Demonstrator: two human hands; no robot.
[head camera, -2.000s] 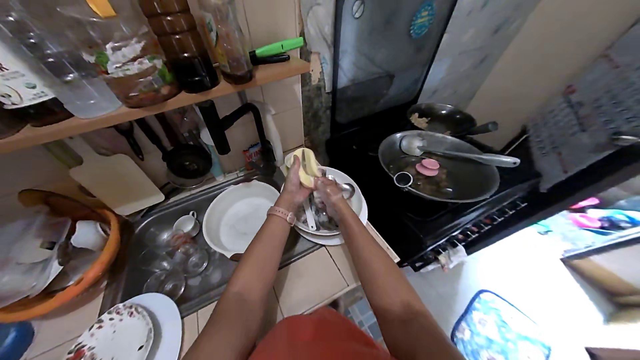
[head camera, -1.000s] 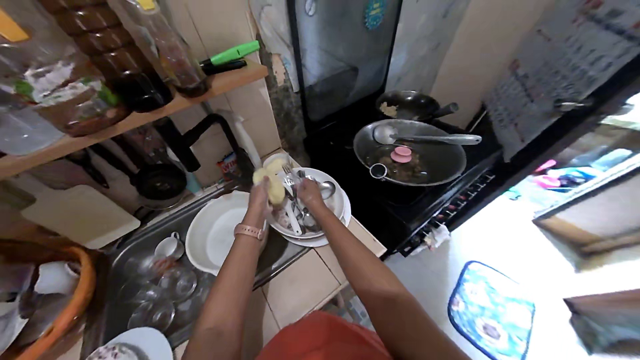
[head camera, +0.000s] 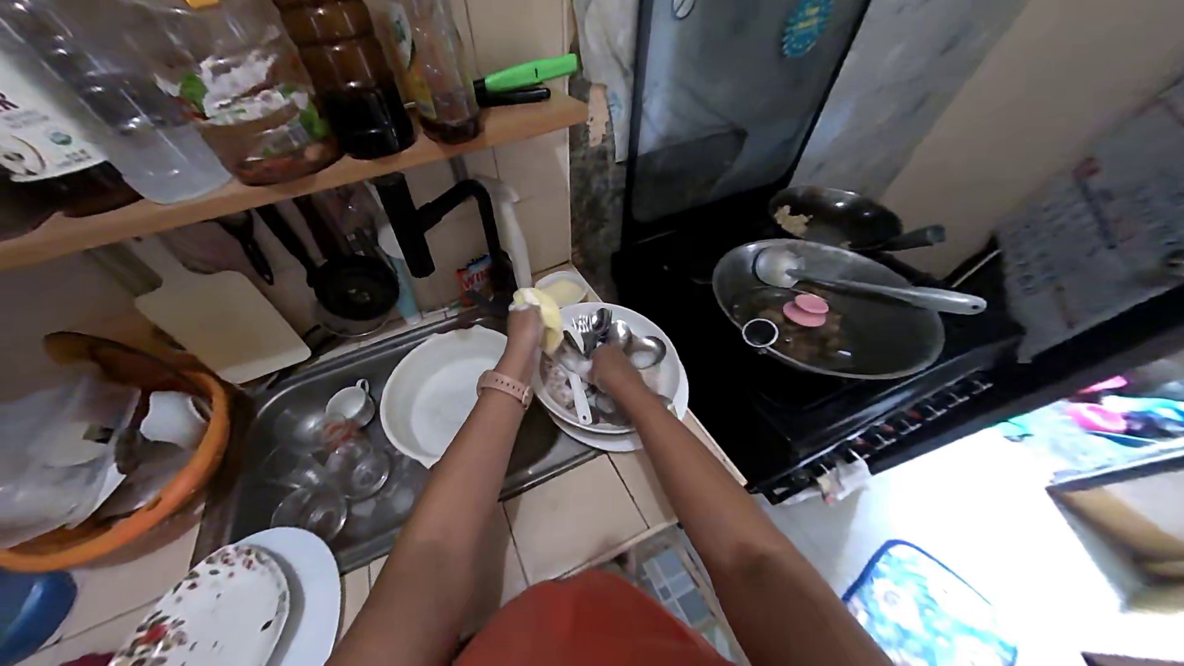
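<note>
In my left hand (head camera: 525, 335) is a pale yellow sponge (head camera: 546, 319), held over the left edge of a white bowl (head camera: 678, 370). My right hand (head camera: 612, 366) is down among the metal spoons and forks (head camera: 646, 350) in that bowl, its fingers closed around some of the cutlery, though which pieces is hard to tell. A white-handled utensil (head camera: 580, 398) lies in the bowl too. Under the bowl sits a white plate (head camera: 615, 442). A white basin (head camera: 435, 393) stands in the sink to the left of my left hand.
Glasses (head camera: 356, 467) and a white cup (head camera: 350, 403) lie in the steel sink (head camera: 407, 518) below a black faucet (head camera: 453, 199). Plates (head camera: 310, 583) and an orange basket (head camera: 199, 472) are at left. A wok (head camera: 832, 361) and a frying pan (head camera: 837, 208) rest on the stove at right.
The sponge was in both hands above the bowl two seconds ago. My right hand has since moved down to the cutlery, while the left keeps the sponge.
</note>
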